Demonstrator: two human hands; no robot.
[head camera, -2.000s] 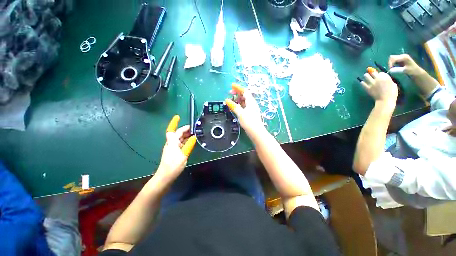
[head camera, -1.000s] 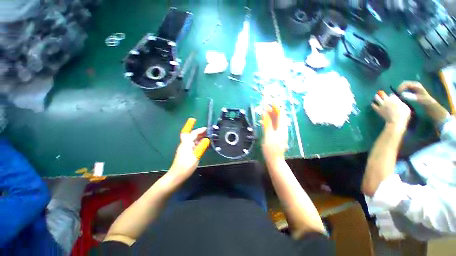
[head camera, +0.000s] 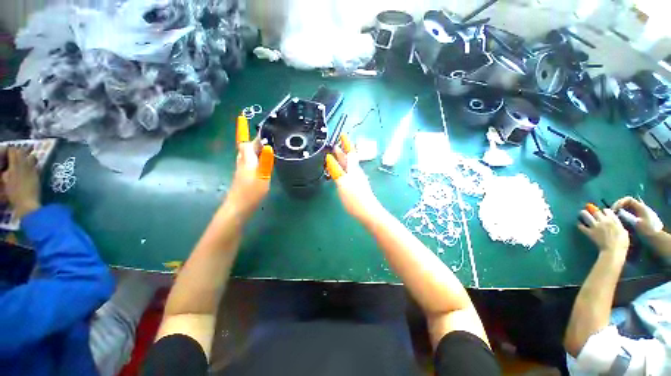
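Note:
The black round housing (head camera: 296, 175) stands upright on the green bench, open side up, with a pale-ringed centre hole and white dots round its rim. It looks like a stack; how many shells is hard to tell. Black rods stick out on its right side. My left hand (head camera: 254, 170), with orange finger cots, is against its left side. My right hand (head camera: 349, 175), also with orange cots, is at its right side by the rods. Both hands hold it between them; some fingertips are hidden. A dark flat object (head camera: 325, 100) lies behind it.
A white glue bottle (head camera: 399, 141), tangled white strings (head camera: 439, 202) and a white bundle (head camera: 516, 211) lie right. More black housings (head camera: 482, 108) are at back right. Grey bagged parts (head camera: 140, 81) are at back left. Another person's hands (head camera: 612, 226) work at right; a blue sleeve (head camera: 62, 250) is left.
My hands have left the single housing at the front edge and moved to the taller housing farther back. The single housing no longer shows at the edge. The view has shifted, showing more of the back.

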